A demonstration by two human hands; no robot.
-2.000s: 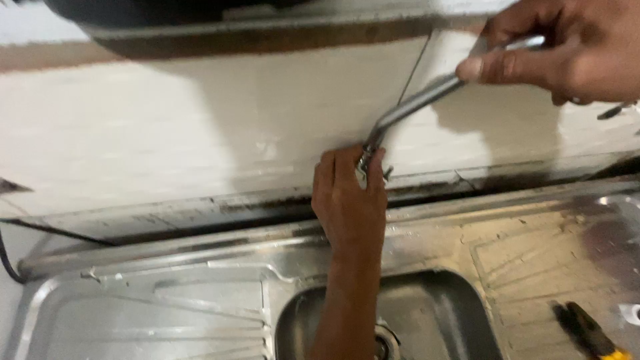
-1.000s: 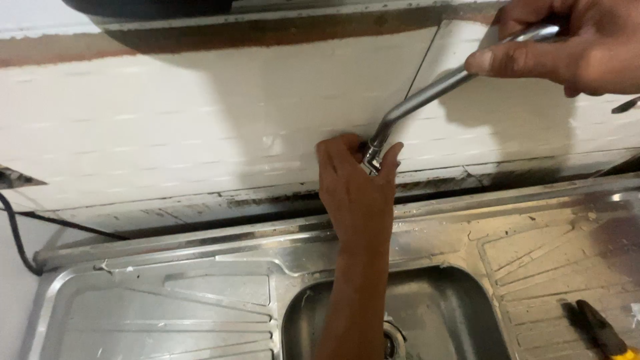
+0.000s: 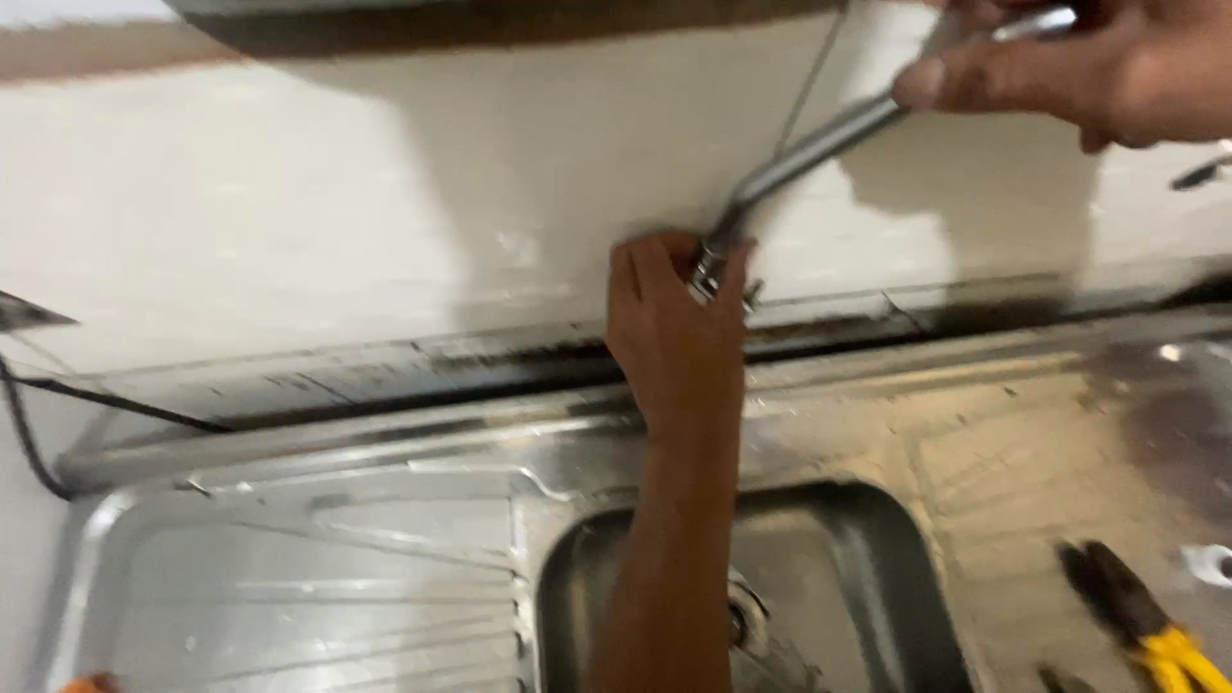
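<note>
A bent chrome faucet spout [image 3: 818, 149] slants from the upper right down to a metal tap fitting [image 3: 707, 274] at the tiled wall. My left hand [image 3: 679, 318] reaches up over the sink and closes round the fitting, its thumb on the right side and fingers on the left. High at the right, my right hand [image 3: 1078, 82] grips the spout's upper end between thumb and fingers. The threads and the joint are mostly hidden by my left hand.
Below lies a stainless steel sink basin [image 3: 818, 568] with a ribbed drainboard [image 3: 385, 597] on its left. Pliers with yellow handles [image 3: 1141, 616] rest on the right side, near a small pale ring-like piece [image 3: 1211, 563]. A black cable [image 3: 125, 404] runs at the left.
Both hands keep their holds on the fitting and the spout. Nothing has plainly been let go or taken hold of; the view shifts slightly.
</note>
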